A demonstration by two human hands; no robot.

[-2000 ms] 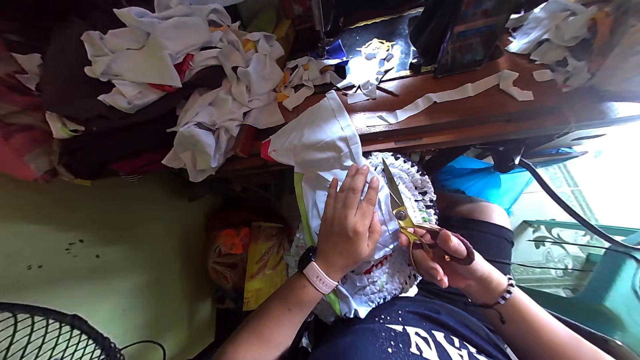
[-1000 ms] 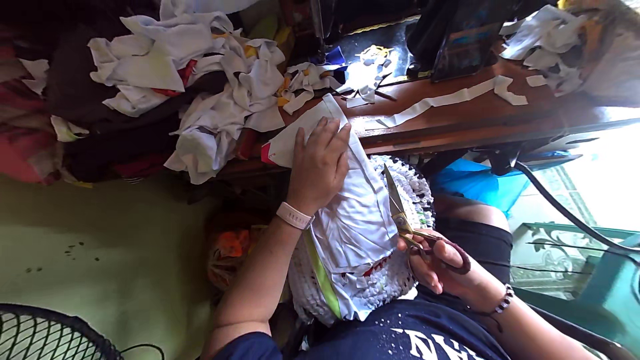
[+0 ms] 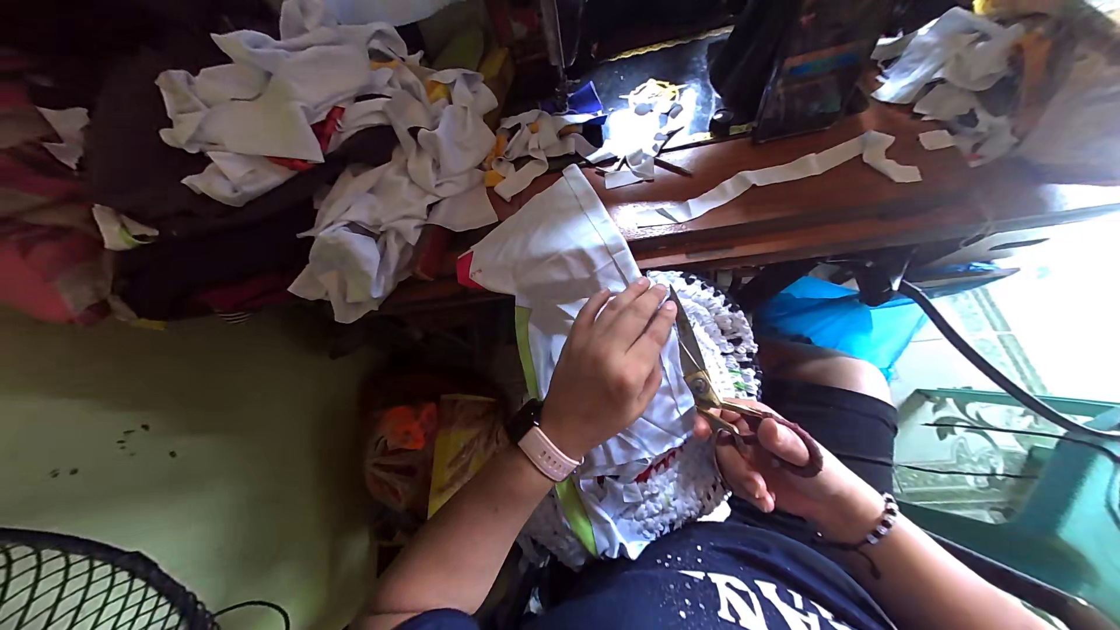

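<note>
White fabric (image 3: 560, 236) with a lime-green edge and a red corner lies over a round crocheted-looking piece (image 3: 722, 337) on my lap, its far end reaching the table edge. My left hand (image 3: 617, 367) rests flat on the fabric, fingers close together, near its right edge. In my right hand (image 3: 770, 455) are metal scissors (image 3: 697, 376) with dark handles, fingers through the loops. The blades point away from me along the fabric's right edge, just beside my left fingertips. Whether cloth lies between the blades is hard to tell.
White fabric scraps (image 3: 376, 236) are heaped at the left. A cloth strip (image 3: 761, 178) lies on the wooden table (image 3: 954, 197), before a partly visible sewing machine (image 3: 647, 35). A fan guard (image 3: 79, 577) stands lower left, a blue bag (image 3: 840, 315) hangs right, and a cable (image 3: 989, 350) crosses there.
My left hand slid up the fabric toward its far end, then came back down toward me to the right edge. My right hand keeps the scissors beside that edge.
</note>
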